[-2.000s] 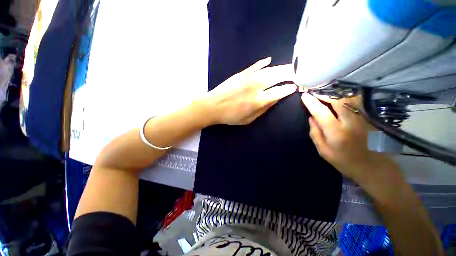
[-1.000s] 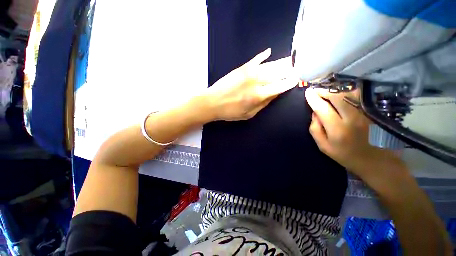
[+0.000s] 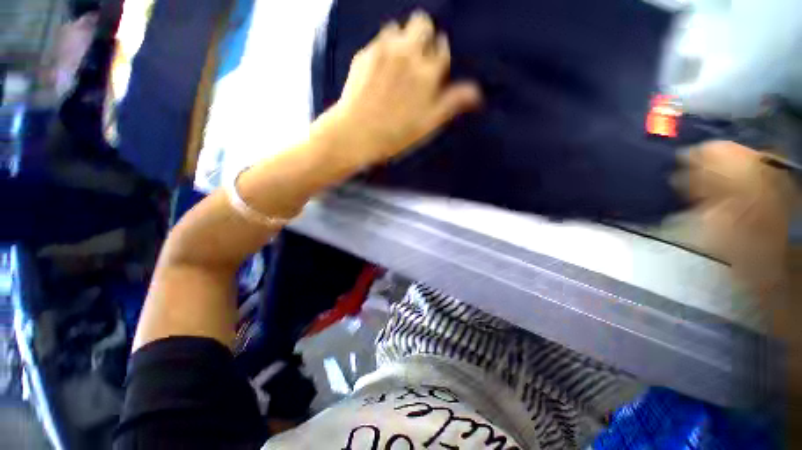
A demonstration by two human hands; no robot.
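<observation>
A dark navy garment panel [image 3: 536,132] lies across the white table, its near edge now on the tabletop. My left hand [image 3: 396,83] is on the panel's left part, fingers bent and pointing away, thumb spread; blur hides whether it grips cloth. My right hand [image 3: 734,189] is blurred at the panel's right edge, near the machine; its fingertips are unclear. The red-orange part [image 3: 663,116] shows beside the blurred white machine head [image 3: 752,53] at the upper right.
The grey ruler-marked table edge [image 3: 528,272] runs slanting below the panel. A stack of navy cut pieces [image 3: 163,97] stands at the far left beside a brown board-like edge. A blue basket [image 3: 673,422] is at the lower right. Striped cloth [image 3: 475,330] covers the lap.
The view has shifted and tilted. My left hand has moved away from the needle area to the panel's left part. The panel no longer hangs over the front edge. My right hand has moved right.
</observation>
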